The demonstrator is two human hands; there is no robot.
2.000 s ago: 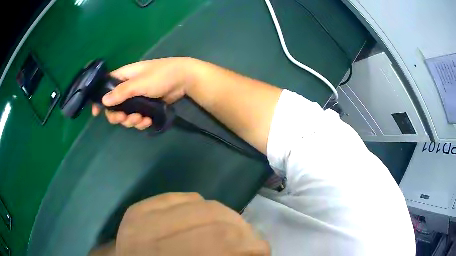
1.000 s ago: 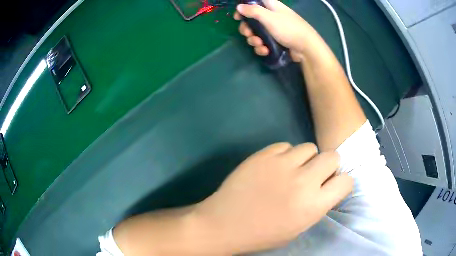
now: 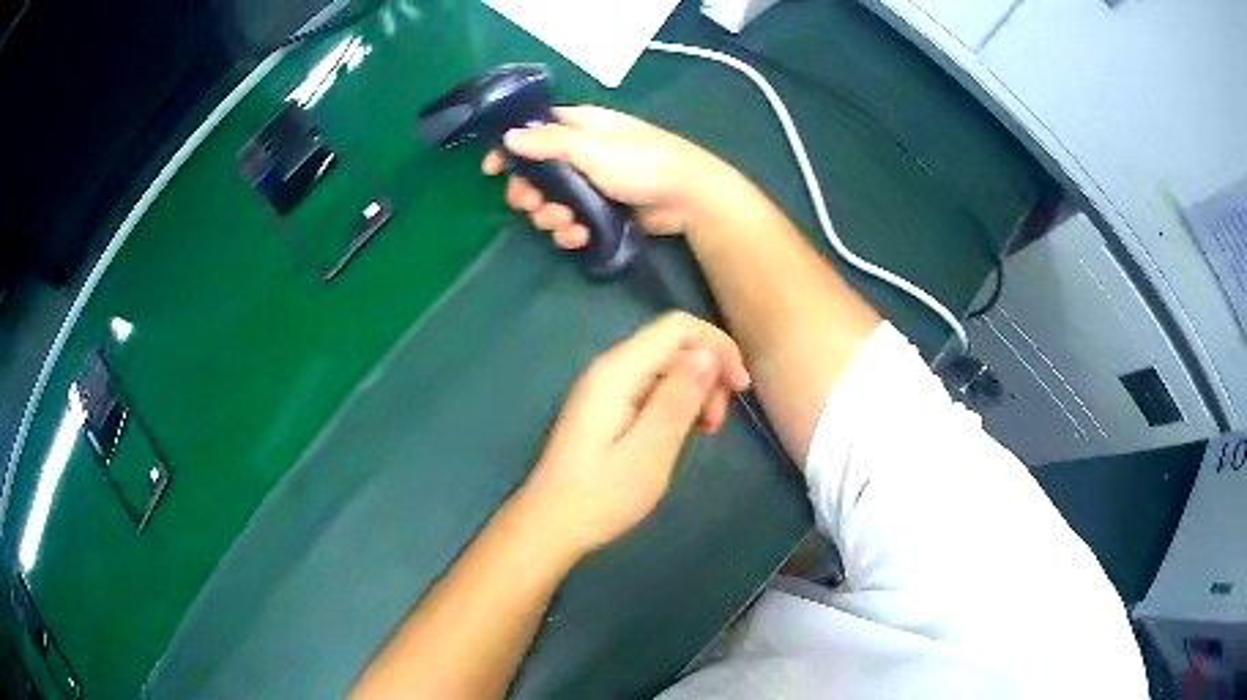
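Observation:
My right hand [image 3: 588, 171] is shut around the grip of the black barcode scanner [image 3: 574, 198], held over the edge between belt and mat, its head pointing left. A dark phone mid-frame [image 3: 294, 162] lies on the green belt [image 3: 260, 342] just left of the scanner head. Two more mid-frames lie further down the belt at left; one is this mid-frame [image 3: 123, 427] with a small white dot. My left hand [image 3: 636, 424] is over the mat below the scanner, fingers curled and bunched; whether anything is between them cannot be told.
The dark green bench mat [image 3: 397, 547] runs along the belt. A white paper sheet [image 3: 595, 30] lies at the top. A thick white cable [image 3: 807, 171] curves down to the right. White cabinets [image 3: 1094, 328] stand at right. A large dark block fills the top left.
The scanner and my right hand have moved left and lower. My left hand has moved left and up. The red light no longer shows. The white sheet has come into view.

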